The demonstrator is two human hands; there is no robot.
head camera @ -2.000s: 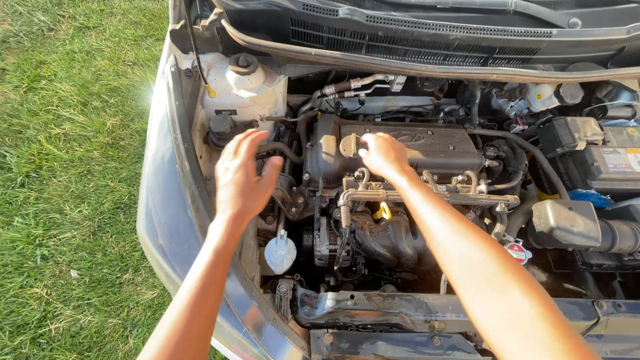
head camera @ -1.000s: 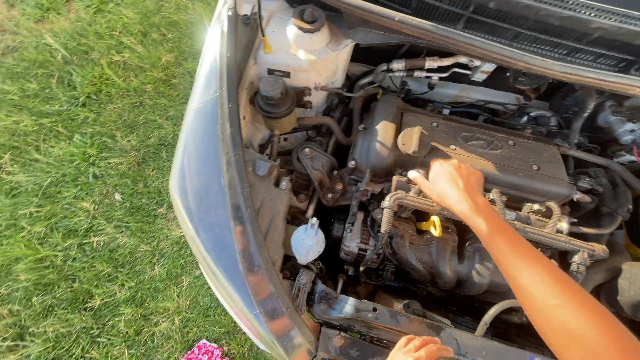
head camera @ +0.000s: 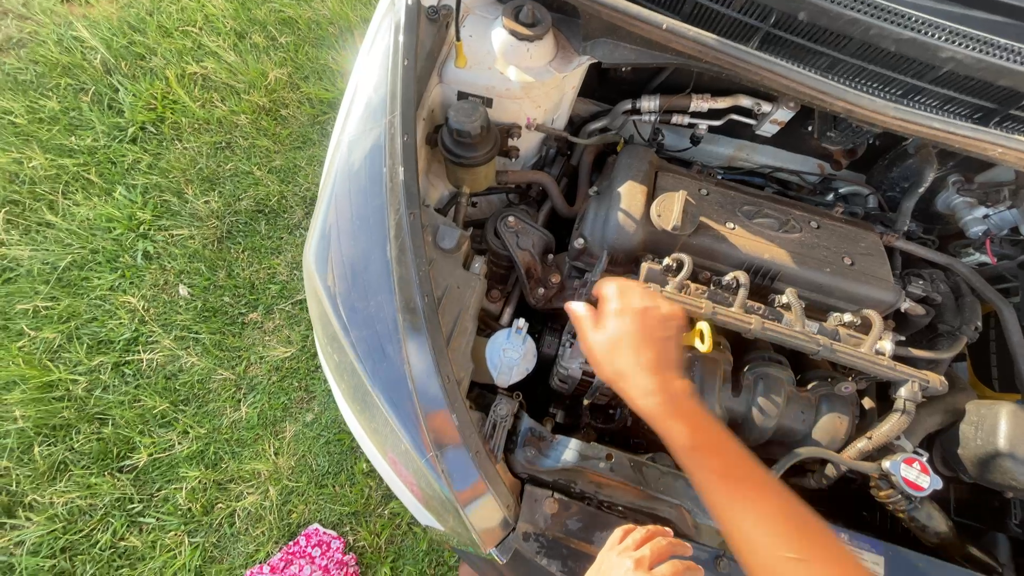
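My right hand [head camera: 632, 340] hangs over the left front of the engine, its thumb pointing left and its fingers curled; whether it holds anything is hidden. The yellow dipstick handle [head camera: 703, 337] shows just right of it, and the oil filler cap [head camera: 673, 212] sits on the engine cover [head camera: 760, 232] above. At the bottom edge my left hand [head camera: 642, 552] lies at the front panel [head camera: 632, 472], partly out of view, with nothing visible in it. The pale blue washer reservoir cap [head camera: 510, 357] is left of my right hand.
The fuel rail [head camera: 792, 332] crosses the engine's front. A brake or steering fluid reservoir [head camera: 470, 144] stands upper left, and a radiator cap [head camera: 913, 474] lower right. The headlight [head camera: 400, 320] borders grass [head camera: 160, 280], where a pink patterned cloth [head camera: 308, 554] lies.
My right hand has moved from the oil filler cap area, down and left past the fuel rail. My left hand has dropped from above the engine's left side to the front panel.
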